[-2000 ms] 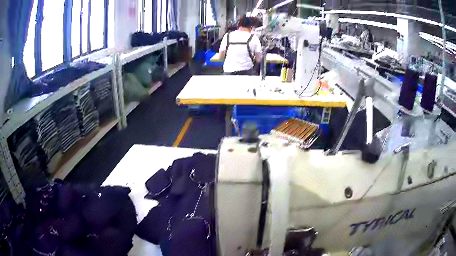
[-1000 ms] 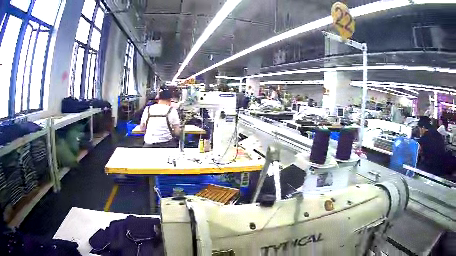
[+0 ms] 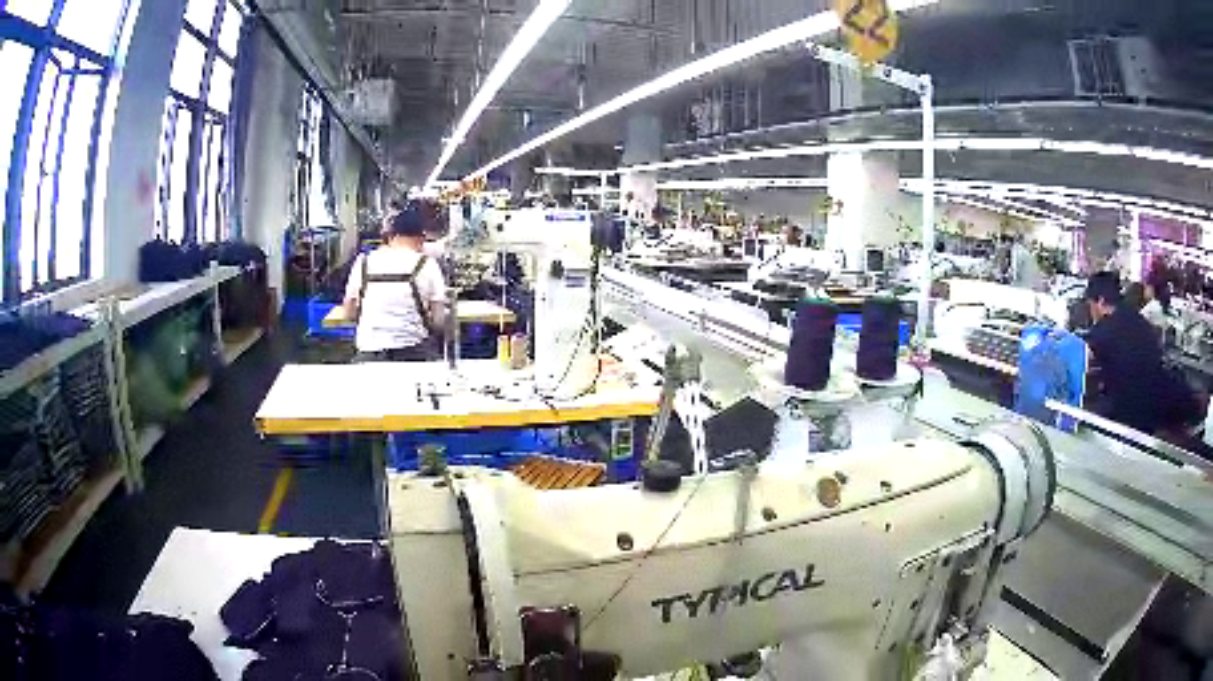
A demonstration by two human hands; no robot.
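Observation:
The cream-white sewing machine head [image 3: 718, 559], marked TYPICAL, fills the lower middle, with its handwheel [image 3: 1022, 486] at the right end. A dark metal part [image 3: 551, 639] shows low on its front; the needle area is below the picture. Dark garment pieces [image 3: 313, 605] with thin pale lines lie on the white machine table [image 3: 180, 572] left of the head. A dark heap [image 3: 107, 645] is cut off at the lower left corner. Neither of my hands is in the picture.
Two dark thread cones [image 3: 810, 346] stand behind the arm. Another white table [image 3: 346, 397] with a yellow edge and a machine is ahead. A person [image 3: 395, 295] in a white top is beyond it. Shelves [image 3: 100, 326] with stacked fabric line the left; another person [image 3: 1131, 353] is at right.
The view has tilted up and swung right, then dipped slightly. The machine head now sits lower and further left, with its handwheel in view. Its dark front part shows again.

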